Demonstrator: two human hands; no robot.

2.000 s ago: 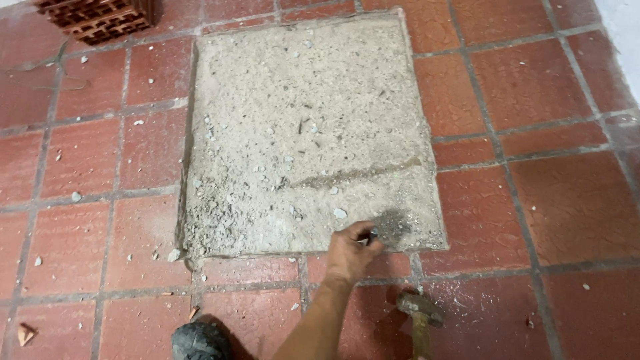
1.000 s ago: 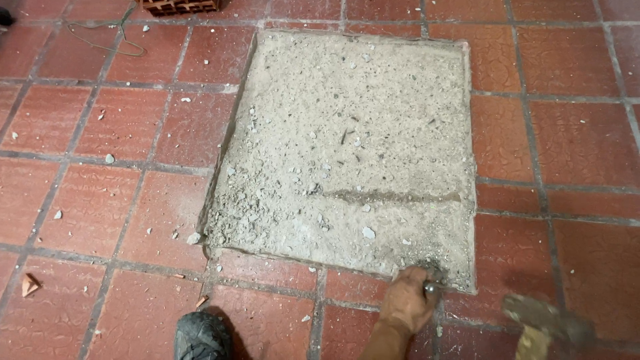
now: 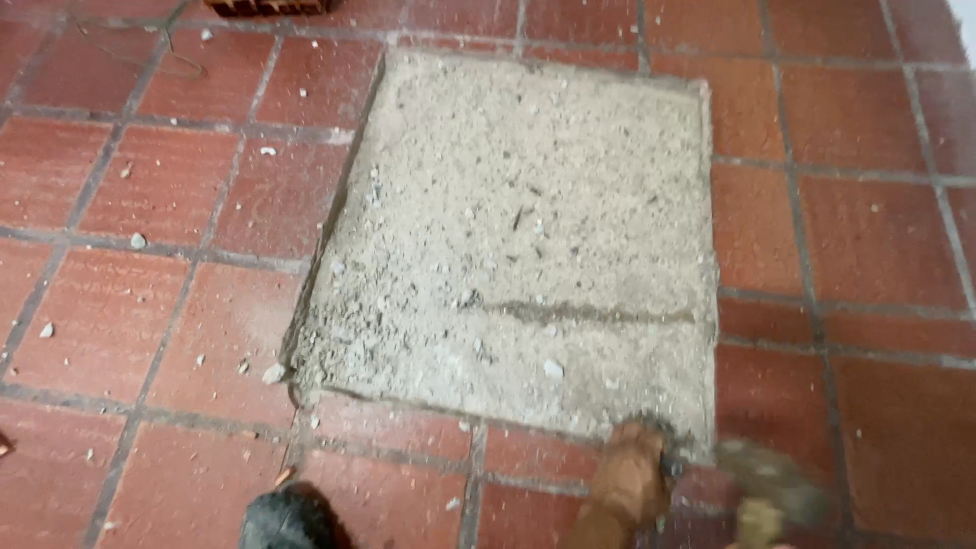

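Note:
A square recess of rough, bare concrete (image 3: pixel 534 229) lies within a red clay tile floor. At its near right corner my left hand (image 3: pixel 631 465) is closed around a short metal tool, probably a chisel (image 3: pixel 671 461), whose lower end is mostly hidden by the hand. Just right of that hand is a hammer, its head (image 3: pixel 770 476) blurred and its light handle (image 3: pixel 759 522) running down to the bottom edge. My right hand cannot be made out. Loose grit and small chips cover the recess, thickest at the near left, and a shallow groove (image 3: pixel 595 313) crosses its right part.
A dark shoe (image 3: pixel 286 522) stands on the tiles at the bottom left. Part of a hollow clay brick (image 3: pixel 267 6) shows at the top edge, with a thin wire (image 3: pixel 171 57) left of it. Mortar chips (image 3: pixel 137 241) are scattered over the left tiles.
My left hand has moved right along the recess's near edge to its right corner, with the metal tool. The hammer has shifted relative to the floor and is now blurred. The view has shifted.

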